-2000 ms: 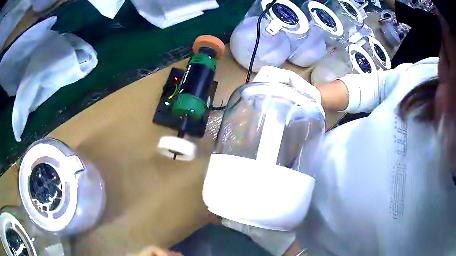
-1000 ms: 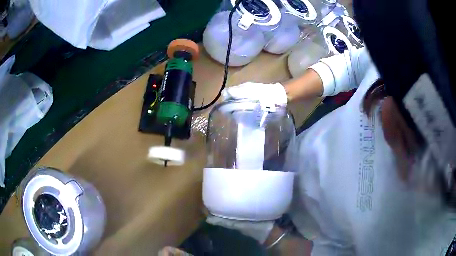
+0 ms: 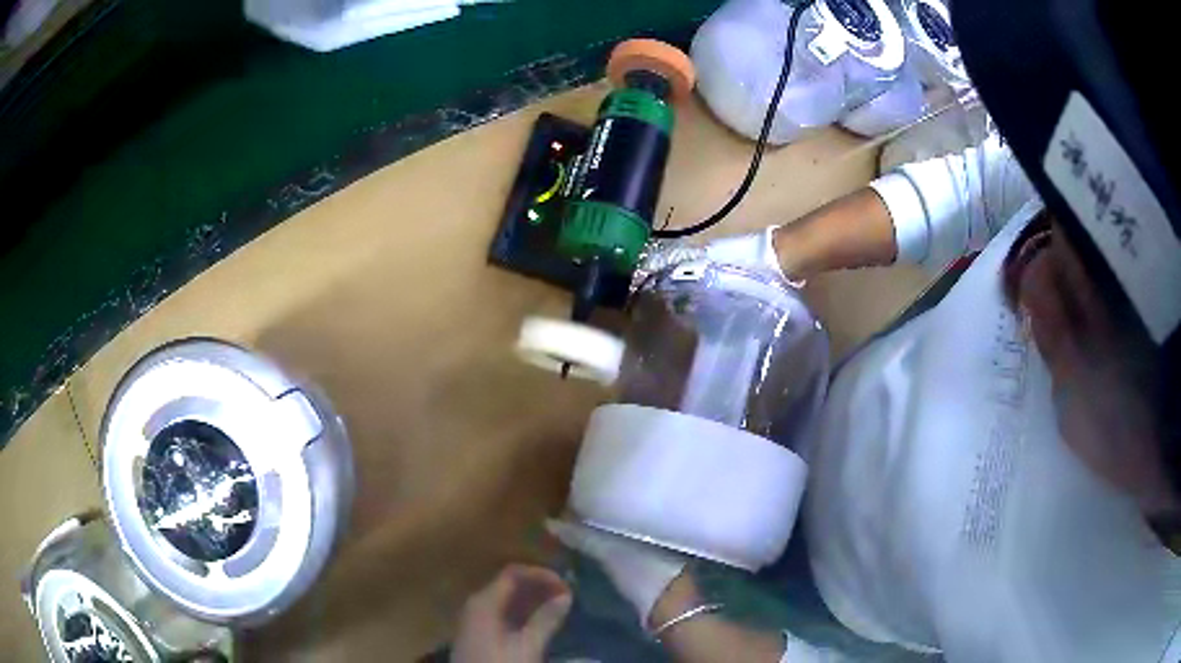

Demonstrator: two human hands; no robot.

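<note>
A bare hand, apparently my left hand, shows at the bottom edge. It is blurred, cut off and loosely curled, and I cannot tell whether it holds anything. My right hand is not in view. Just beyond it, a neighbouring worker in white gloves holds a clear humidifier unit upright, one glove at its top and one under its white base. Left of that unit, an electric screwdriver with green ends lies on a black box. Its tip carries a white disc.
A unit with a white ring top stands at the left on the brown bench, with another cut off below it. More units stand at the top right. A green conveyor belt runs along the far side. A black cord crosses the bench.
The view has shifted. The bare hand shows more fully at the bottom. The neighbour's unit is lower, tilted slightly and nearer the screwdriver disc.
</note>
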